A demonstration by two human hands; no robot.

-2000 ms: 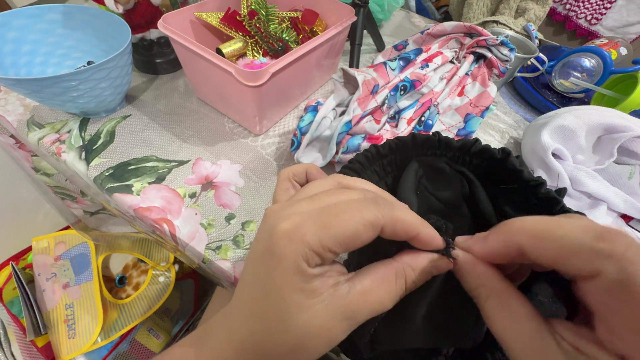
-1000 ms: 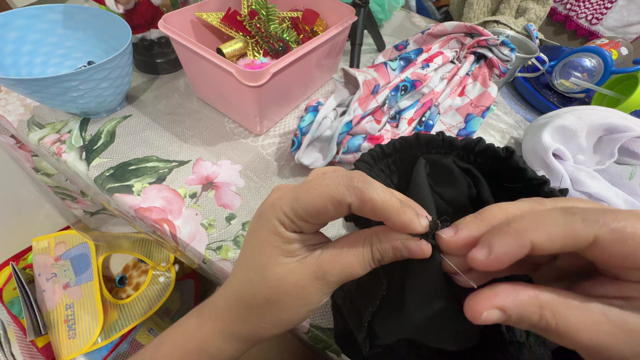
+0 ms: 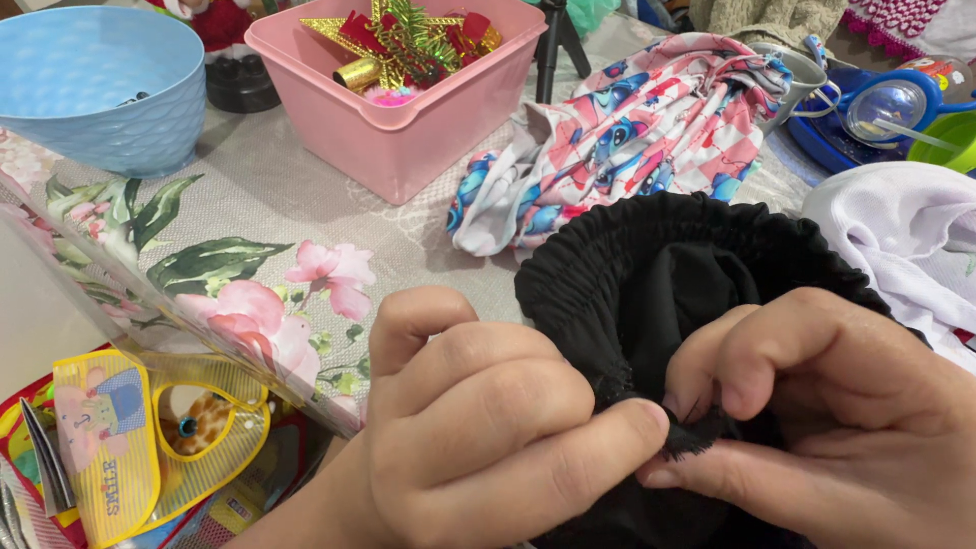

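Observation:
A black cloth garment with a gathered elastic waistband [image 3: 686, 221] lies bunched at the lower centre right. My left hand [image 3: 488, 427] is curled at its near side, the index fingertip pressed against a frayed black edge. On the right, my right hand [image 3: 823, 427] pinches that frayed edge between thumb and fingers. The two hands meet there. No needle can be made out now; the fingers may cover it.
Behind stand a blue bowl [image 3: 99, 84], a pink plastic box [image 3: 396, 137] of tinsel decorations and a patterned cloth [image 3: 640, 137]. White cloth [image 3: 900, 236] lies at right. Below the table edge, at lower left, is a yellow-edged clear pouch [image 3: 114, 450].
A thin needle-like piece seen at my right fingers one second ago no longer shows. My left hand has turned, its fingers now curled, and my right fingers have closed in on the black edge.

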